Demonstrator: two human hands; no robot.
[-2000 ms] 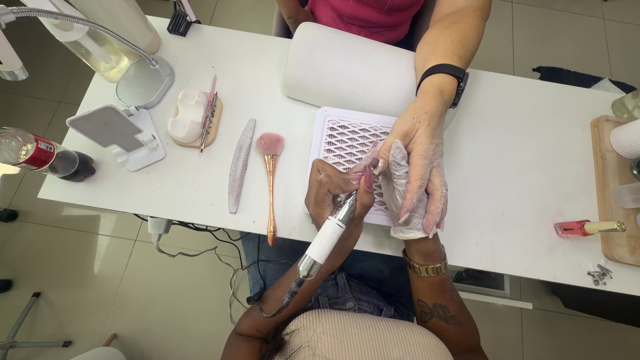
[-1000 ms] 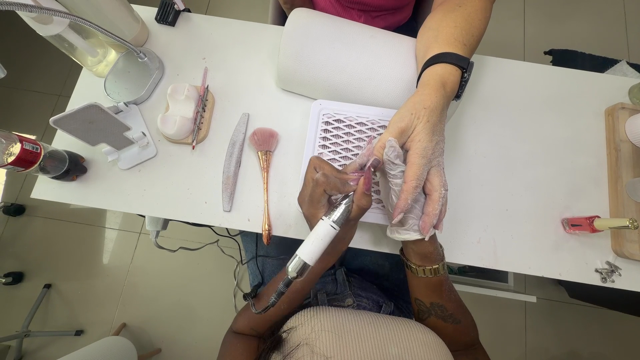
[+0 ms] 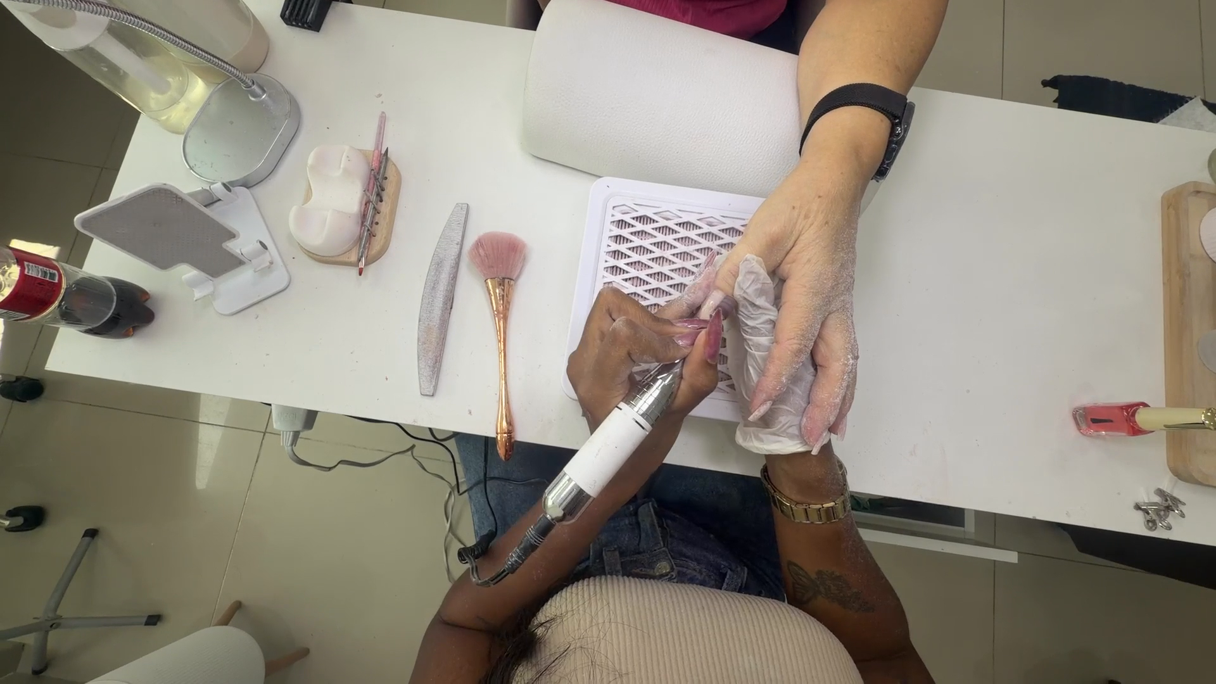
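My bare right-side reach comes from the image's left: that hand appears to be my left hand [image 3: 638, 353], shut on a white and silver electric nail drill [image 3: 608, 450], its tip at a nail of the other person's hand [image 3: 807, 275]. My right hand [image 3: 771, 380], in a thin translucent glove, lies under that dusty hand and holds its fingers. Both hands are over a white dust collector with a lattice grille [image 3: 655, 252]. Dust coats the other person's skin. The drill's bit is hidden by fingers.
A white cushioned armrest [image 3: 665, 95] lies behind the grille. To the left are a powder brush [image 3: 501, 313], a nail file [image 3: 443, 299], a brush rest [image 3: 332, 204], a phone stand [image 3: 237, 252] and a bottle [image 3: 71, 293]. Red polish [image 3: 1110, 419] and a wooden tray [image 3: 1187, 332] stand right.
Both hands keep their hold on the drill and the other person's hand. The drill has shifted only slightly with the hand around it.
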